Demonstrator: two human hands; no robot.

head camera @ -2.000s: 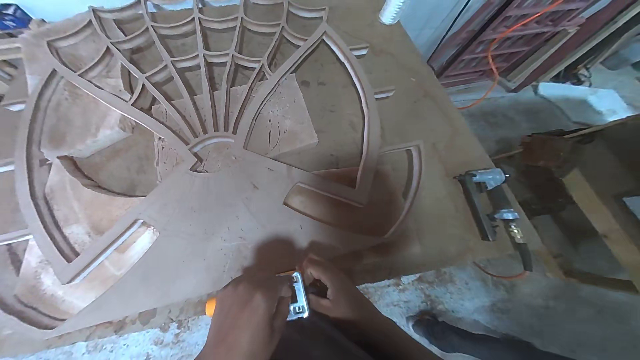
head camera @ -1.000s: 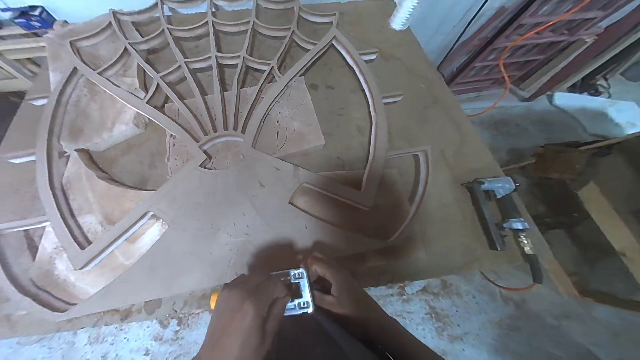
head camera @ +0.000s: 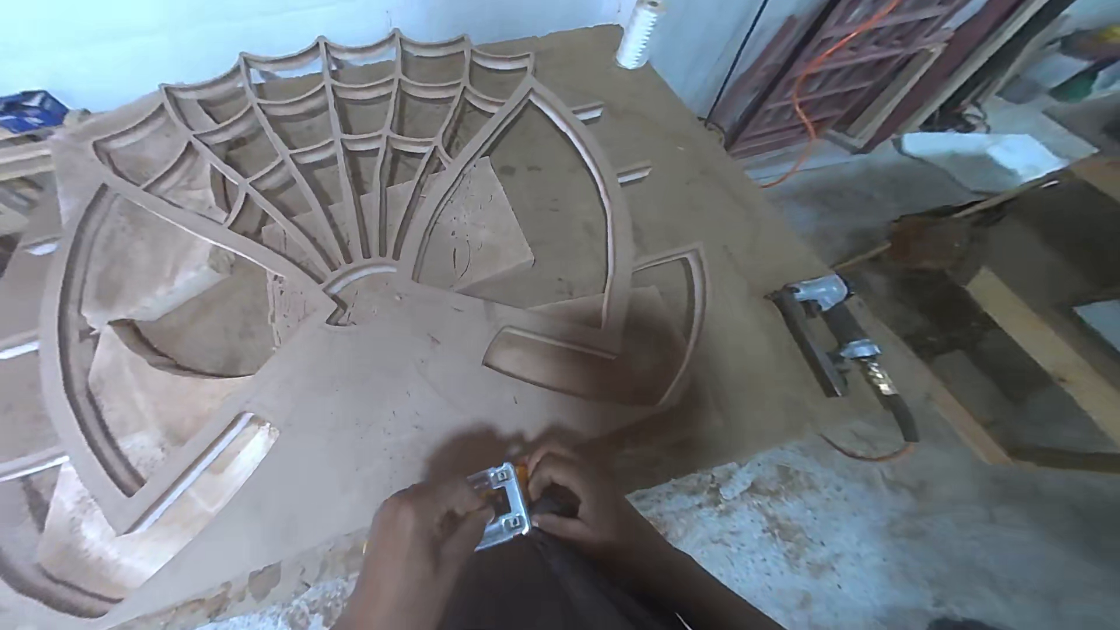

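My left hand (head camera: 429,525) is closed around a small metal tool frame (head camera: 506,503), bright silver, with an orange part showing beside it; its exact kind cannot be told. My right hand (head camera: 569,490) is at the tool's right side, fingers bent near the orange part, and whether it grips anything is unclear. Both hands are low in the view, over the near edge of a large brown cut-out panel (head camera: 367,376) with fan-like, web-shaped openwork. A pneumatic nail gun or stapler (head camera: 809,324) lies at the right edge of the board, joined to a hose.
The panel lies on a wide board (head camera: 735,262). Loose flat pieces (head camera: 481,227) are under the openwork. A white ribbed roll (head camera: 639,35) stands at the far corner. An orange hose (head camera: 805,87) hangs by reddish latticed frames at the back right. Wooden framing (head camera: 1041,350) lies right of the board.
The metal tool frame has turned in my hands, and more of its orange part shows at its right side. Both hands remain close together at the panel's near edge.
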